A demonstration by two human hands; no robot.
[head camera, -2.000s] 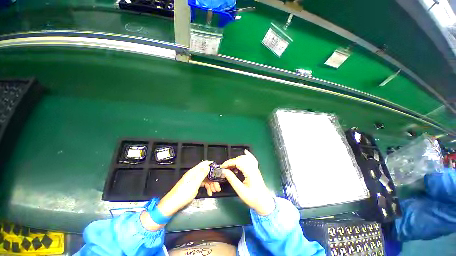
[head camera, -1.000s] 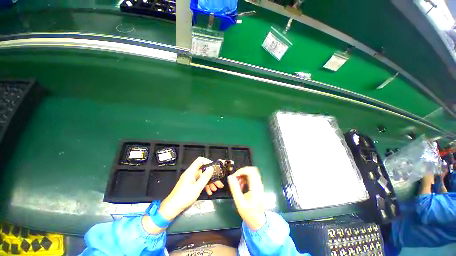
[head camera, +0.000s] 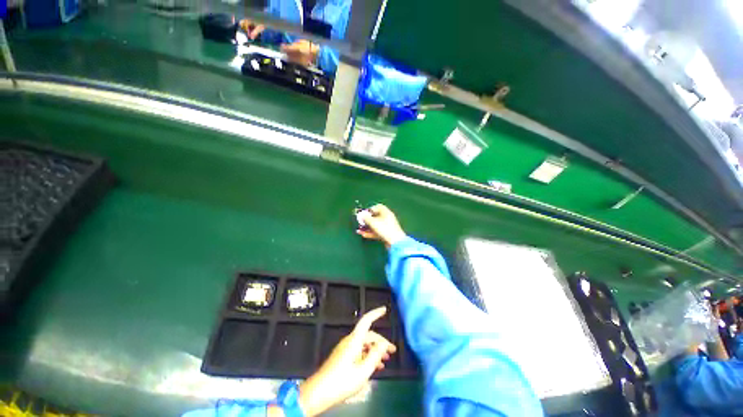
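The black foam compartment tray [head camera: 269, 346] lies in front of me. Two electronic units, one [head camera: 257, 295] in the back left pocket and one [head camera: 301, 299] beside it, are black with bright faces. My right hand [head camera: 381, 223] is stretched out beyond the tray, fingertips closed on a small dark and whitish piece [head camera: 361, 217], probably a unit; its details are blurred. My left hand [head camera: 352, 366] is over the tray's front right part, fingers apart, holding nothing visible. My hands and right sleeve hide some right-hand pockets.
A white-topped blister stack [head camera: 534, 318] is right of my sleeve, with a long black tray [head camera: 607, 338] beyond. A large black tray [head camera: 45, 195] is far left. The metal rail [head camera: 456, 187] runs behind. A neighbour's sleeve [head camera: 701, 379] and a clear plastic bag [head camera: 672, 322] are at right.
My right hand has moved away from my left to beyond the tray, with a small piece in it. My left hand has opened and no longer holds the unit. The view has shifted upward.
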